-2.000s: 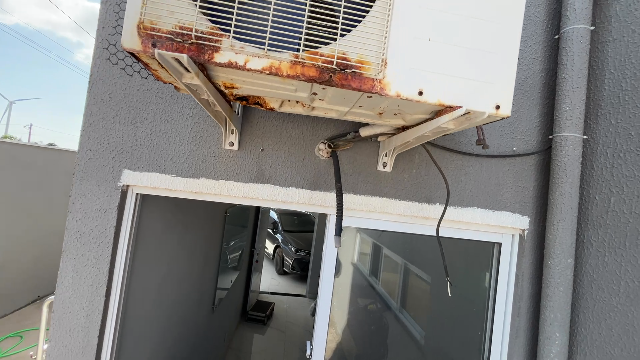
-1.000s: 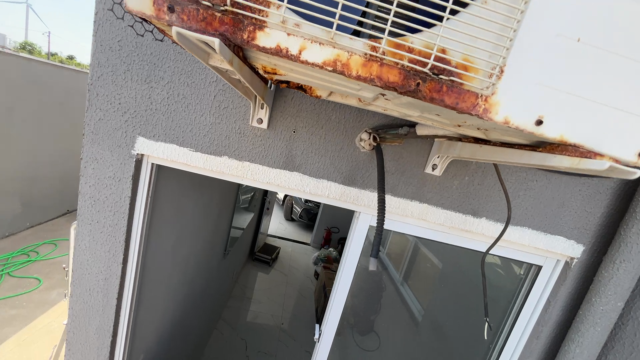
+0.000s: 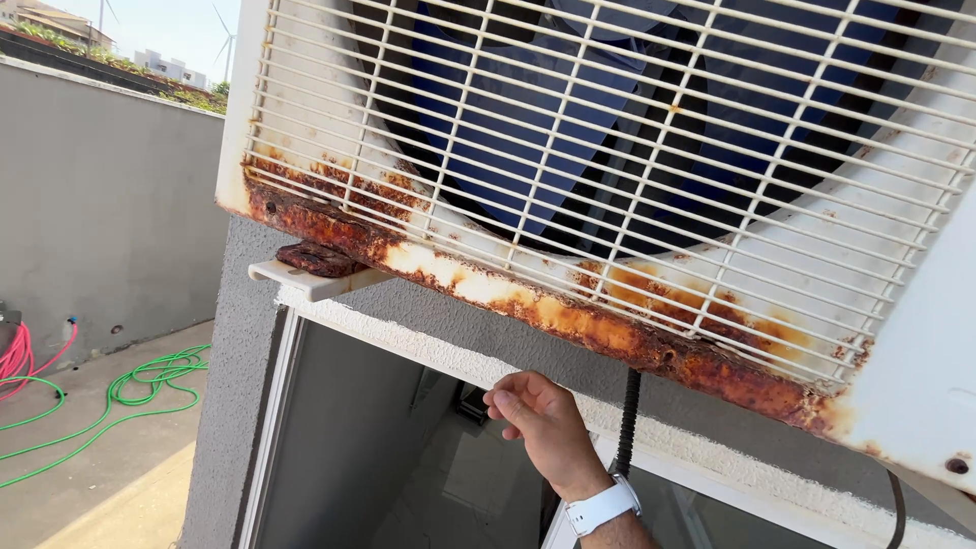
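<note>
My right hand (image 3: 543, 427), with a white watch band (image 3: 604, 506) on its wrist, is raised below the air conditioner's outdoor unit (image 3: 926, 305). Its fingers are loosely curled, with nothing visible between them. Above it runs the unit's heavily rusted lower edge (image 3: 587, 324), under a white wire fan grille (image 3: 543, 164) with blue fan blades (image 3: 503, 114) behind. A dark, rusty lump (image 3: 319, 259) sits on the end of a white wall bracket (image 3: 324, 286) at the left. A black corrugated conduit (image 3: 630, 419) hangs behind the edge. My left hand is out of view.
A sliding window's white frame (image 3: 268, 442) is set in the textured grey wall (image 3: 236, 305) below the unit. A thin dark cable (image 3: 896, 507) hangs at the lower right. Green hose (image 3: 145, 381) and pink hose (image 3: 21, 354) lie by a grey boundary wall (image 3: 114, 198).
My right hand has come into view below the unit. The view has moved much closer to the rusted front edge and fan grille.
</note>
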